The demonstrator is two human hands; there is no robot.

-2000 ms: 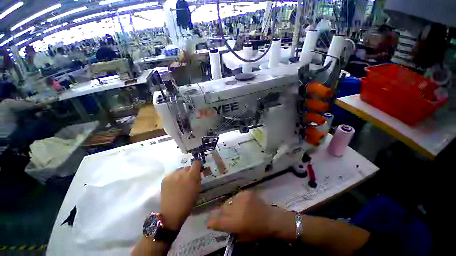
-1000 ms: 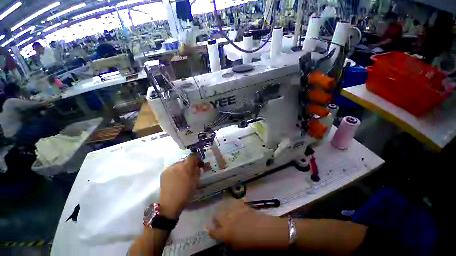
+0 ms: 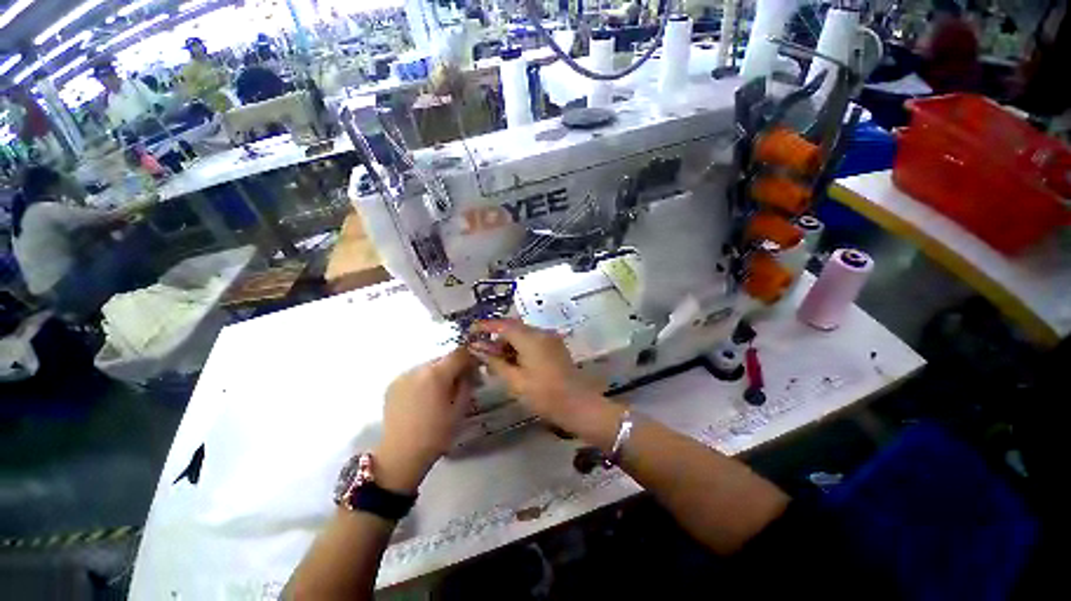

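The white coverstitch machine (image 3: 564, 223) marked JOYEE stands on the white table. My left hand (image 3: 429, 405), with a watch at the wrist, has its fingertips just below the needle clamp (image 3: 479, 308). My right hand (image 3: 534, 364), with a bracelet, is beside it, its fingers bent together at the same spot. The fingertips of both hands nearly touch. Any thread or small tool between them is too small to make out. The hands hide the presser foot and part of the needle plate.
White fabric (image 3: 276, 458) lies on the table's left, with a dark scrap (image 3: 192, 465) at its edge. A red-handled screwdriver (image 3: 754, 373) and pink thread cone (image 3: 836, 290) are right of the machine. A red basket (image 3: 987, 164) is at the far right. A person (image 3: 59, 235) sits far left.
My right hand has moved from the table's front edge up and left to the needle area beside my left hand. My left hand has stayed near the needles. The view has shifted slightly.
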